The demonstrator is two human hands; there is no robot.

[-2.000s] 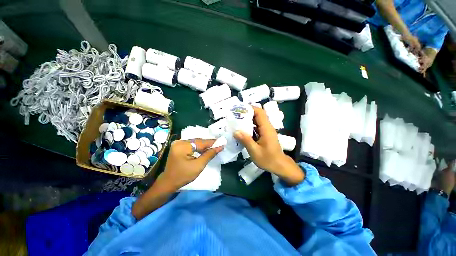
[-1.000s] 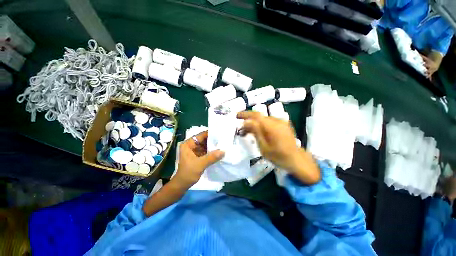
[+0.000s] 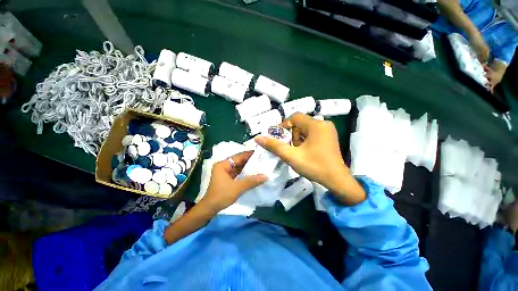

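My right hand (image 3: pixel 315 149) holds the upper end of a white cylindrical device (image 3: pixel 278 134), whose round end face shows a dark and reddish marking. My left hand (image 3: pixel 227 183) holds a white sleeve bag (image 3: pixel 260 165) around or against the lower part of the device; how far the device is inside is hidden by the hands. White flat sleeves (image 3: pixel 222 152) lie under and beside my hands. More white devices with black ends (image 3: pixel 190 81) lie beyond my hands. A cardboard box (image 3: pixel 105 161) full of white and dark blue discs stands at the left.
A pile of white cables (image 3: pixel 94 94) lies behind the box. Bagged units (image 3: pixel 375 145) lie on black trays (image 3: pixel 413 210) at the right. Stacked black trays (image 3: pixel 363 31) and another person's hands (image 3: pixel 489 65) are at the top right. A blue stool (image 3: pixel 85 250) is lower left.
My right hand has come back onto the device's top, with thumb and fingers around its end face. The device and sleeve are now tilted, where the sleeve was more upright.
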